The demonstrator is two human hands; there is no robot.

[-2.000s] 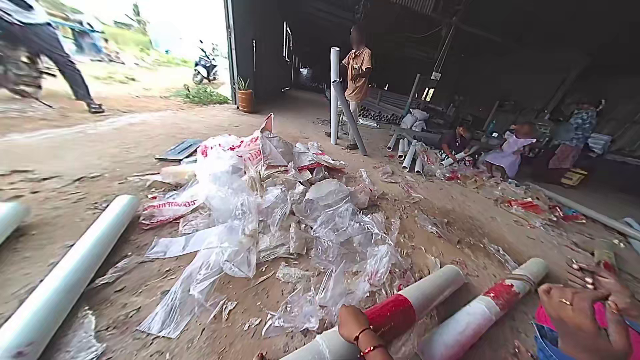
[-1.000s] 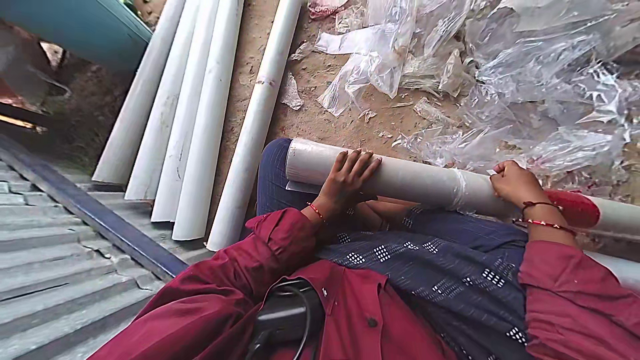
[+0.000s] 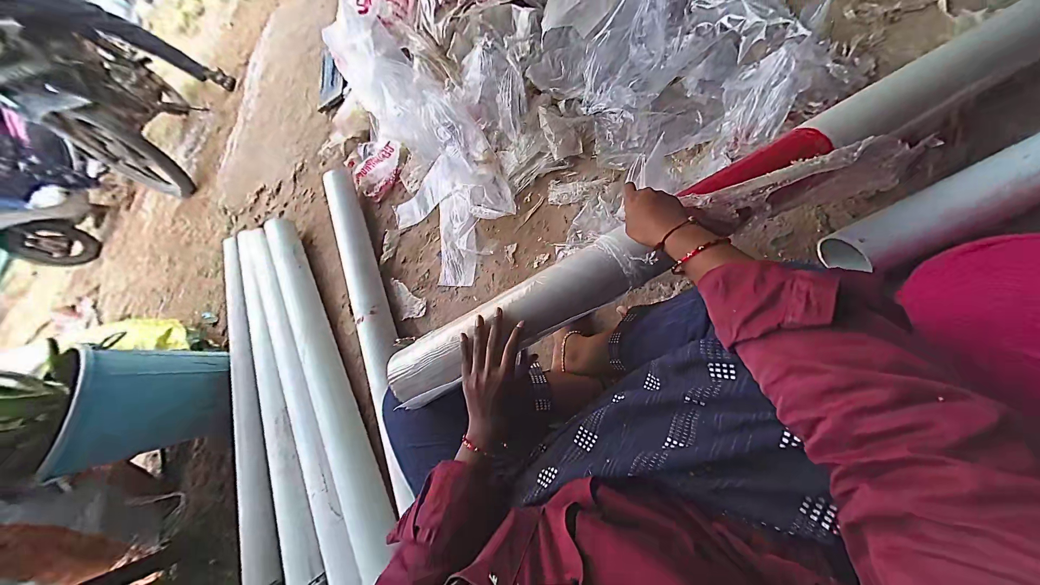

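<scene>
A plastic pipe in clear film (image 3: pixel 540 301) lies across my lap, slanting up to the right. My left hand (image 3: pixel 490 374) rests on its near end with the fingers spread. Farther along, my right hand (image 3: pixel 652 215) is closed on a pinch of the clear film, which stands up from its fingertips. Film is bunched around the pipe just below that hand. Beyond it come a red section (image 3: pixel 760 162) and a loose, torn strip of film (image 3: pixel 845 166) along the pipe's side. The pipe's underside is hidden.
Several pale pipes (image 3: pixel 313 390) lie on the ground to the left, beside a blue planter (image 3: pixel 146 398). A heap of clear plastic film (image 3: pixel 561 81) is ahead. Another pipe (image 3: pixel 934 203) lies at the right by pink cloth. Motorcycles (image 3: pixel 122 138) stand at upper left.
My left hand, curled over the pipe a second ago, now lies on it with spread fingers. My right hand now pulls film up from the pipe. The view has swung widely.
</scene>
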